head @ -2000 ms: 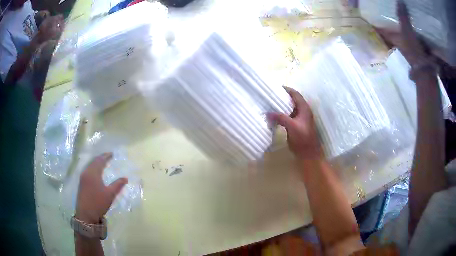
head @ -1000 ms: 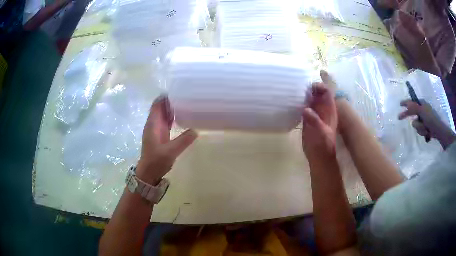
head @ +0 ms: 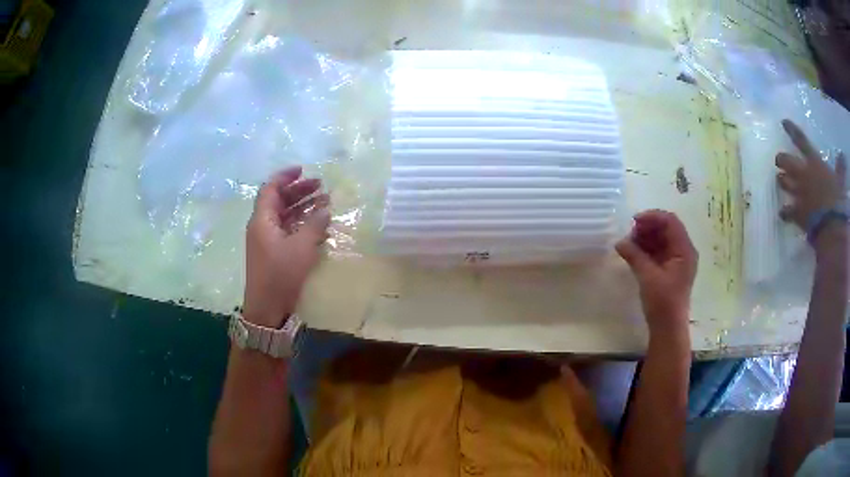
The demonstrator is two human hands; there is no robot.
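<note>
A bulk pack of white sticks (head: 503,158) lies flat on the cream-white table (head: 447,312), its ribs running left to right. A small dark printed mark shows on its near edge. My left hand (head: 284,233), with a watch at the wrist, is left of the pack with its fingers loosely curled; it holds nothing that I can see. My right hand (head: 664,261) is just off the pack's near right corner, thumb and fingers bent together. Whether it pinches the clear film there is too blurred to tell.
Crinkled clear poly bags (head: 252,130) cover the table's left part. Another person's hand (head: 813,182) rests by a white pack (head: 762,205) at the right. A yellow crate (head: 20,37) stands on the green floor at the far upper left. A shiny clear plastic pile (head: 757,384) is below the right edge.
The pack was held between both my hands and now lies on the table. My hands have come off its sides. The view has tilted down, and the packs at the back are out of view.
</note>
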